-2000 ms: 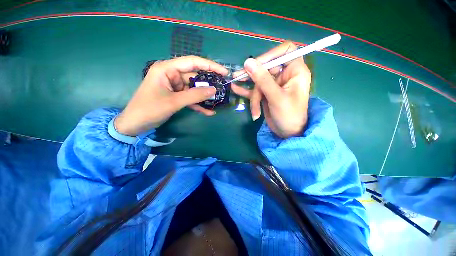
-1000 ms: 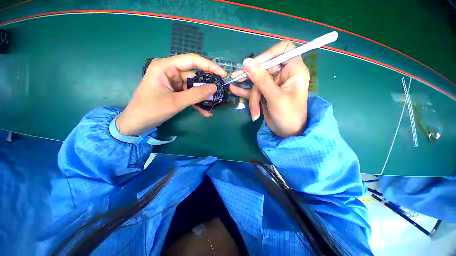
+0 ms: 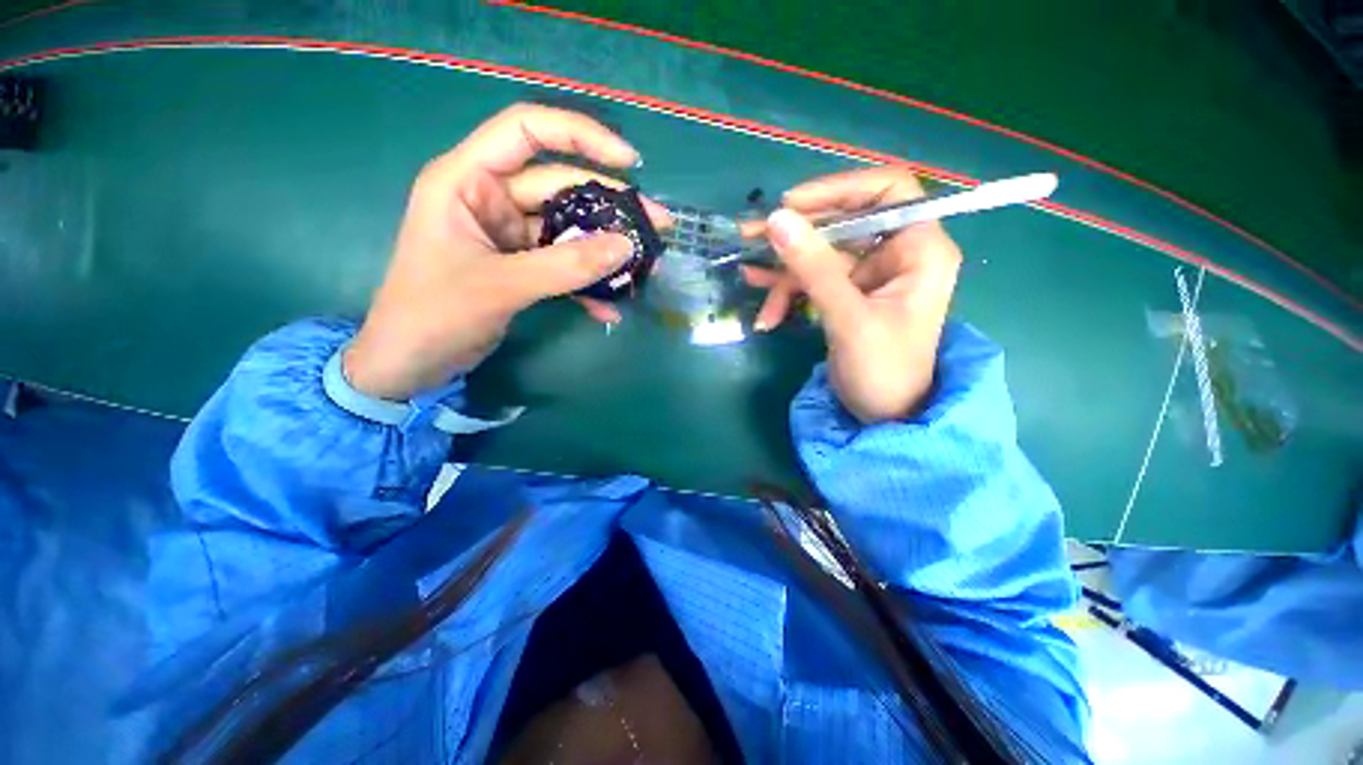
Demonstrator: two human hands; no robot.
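Note:
My left hand (image 3: pixel 478 247) holds a small round black unit (image 3: pixel 595 239) between thumb and fingers, with a small white patch on its face beside the thumb. My right hand (image 3: pixel 872 284) grips white-handled tweezers (image 3: pixel 957 200) like a pen. Their tip points left and lies right of the unit, apart from it, over a clear sheet (image 3: pixel 700 281) with a dark grid part on the bench. The exact tip is blurred. A bright glare shows on the sheet's lower part.
The green bench (image 3: pixel 224 254) has a red-edged belt (image 3: pixel 748 82) beyond it. At the right lie a thin white strip (image 3: pixel 1200 366) and an amber patch (image 3: pixel 1253 396). A dark object (image 3: pixel 18 114) is at the far left. Another blue sleeve (image 3: pixel 1241 605) shows at lower right.
The tweezers have moved right, away from the unit, with my right hand. My left hand has raised and tilted the unit slightly up and left, and its forefinger has lifted off. The view has shifted slightly.

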